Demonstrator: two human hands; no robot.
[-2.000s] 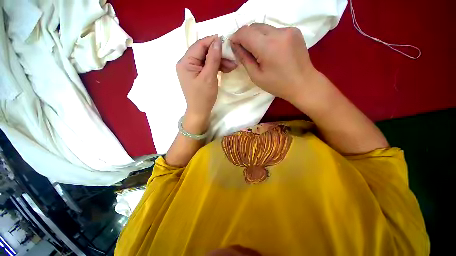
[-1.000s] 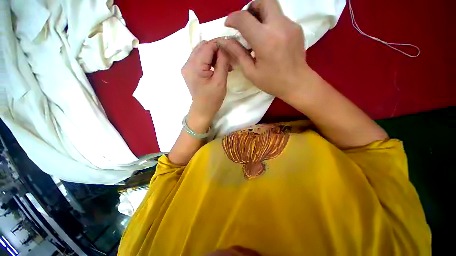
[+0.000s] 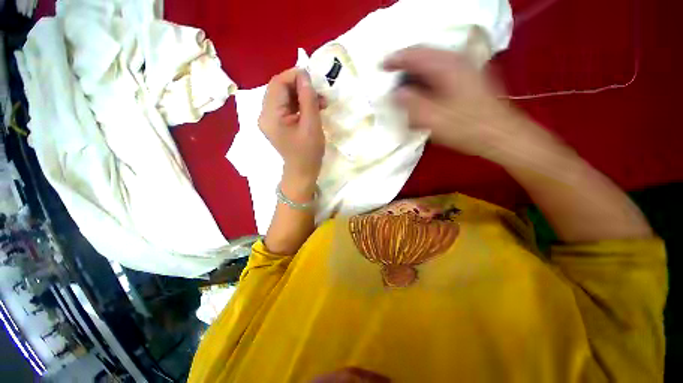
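The cream-white garment (image 3: 367, 153) lies spread on the red table cloth in front of me. A small black neck label (image 3: 334, 71) shows inside its neck opening. My left hand (image 3: 296, 120) pinches the garment's neck edge between thumb and finger, left of the label. My right hand (image 3: 449, 97) is motion-blurred, over the garment to the right of the label. A dark spot shows near its curled fingers; whether it holds a needle cannot be told. A pale sewing thread (image 3: 577, 92) runs out to the right from behind my right hand and bends upward.
A large crumpled heap of cream-white garments (image 3: 120, 142) lies at the left. The red cloth (image 3: 599, 142) covers the table, with dark green at its near right edge. Machines and racks show at the lower left. My mustard-yellow top fills the bottom.
My right hand has moved right, away from my left hand, uncovering the black label. The thread loop at upper right has shifted and now runs from my right hand's side.
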